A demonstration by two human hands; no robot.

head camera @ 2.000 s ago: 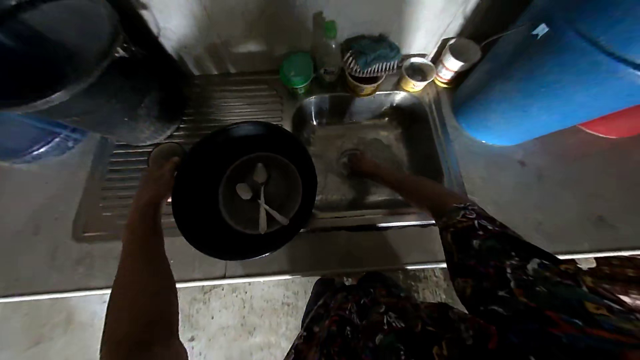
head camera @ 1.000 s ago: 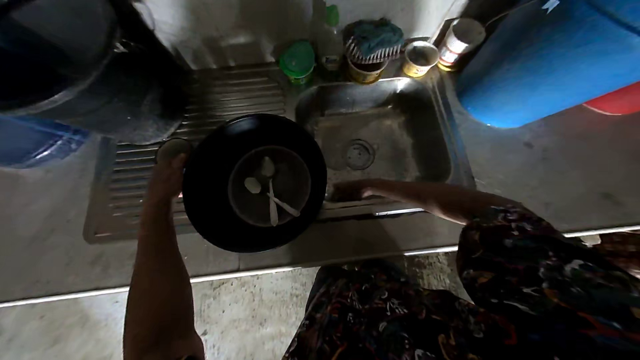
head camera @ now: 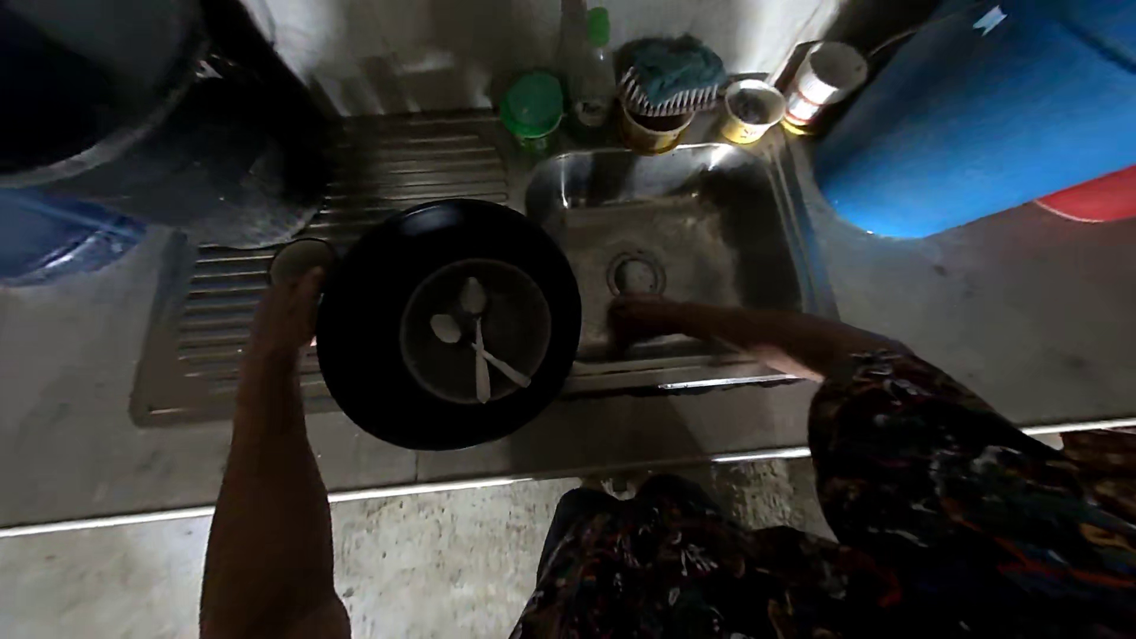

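Note:
A round black basin (head camera: 373, 328) rests over the drainboard side of the steel sink (head camera: 692, 222). Two spoons (head camera: 480, 355), handles crossed, lie in its middle. Beside the basin's left edge is my left hand (head camera: 297, 306), fingers toward a small round cup-like item (head camera: 302, 257) on the drainboard; whether it grips this item or the basin's rim is unclear. My right hand (head camera: 635, 321) is low in the sink bowl, just below the drain (head camera: 635, 273). It is dark and blurred, so its fingers and anything in them cannot be made out.
Behind the sink stand a green-lidded container (head camera: 532, 105), a bottle with a green cap (head camera: 593, 80), a tub topped by a brush and dark green cloth (head camera: 674, 71), and small tubs (head camera: 753, 111). A black bucket (head camera: 222, 160) stands left, a blue barrel (head camera: 958, 124) right.
My right hand was higher in the bowl, around the drain, two seconds ago, then moved down to the front edge and now sits slightly inside the bowl. My left hand stays beside the basin.

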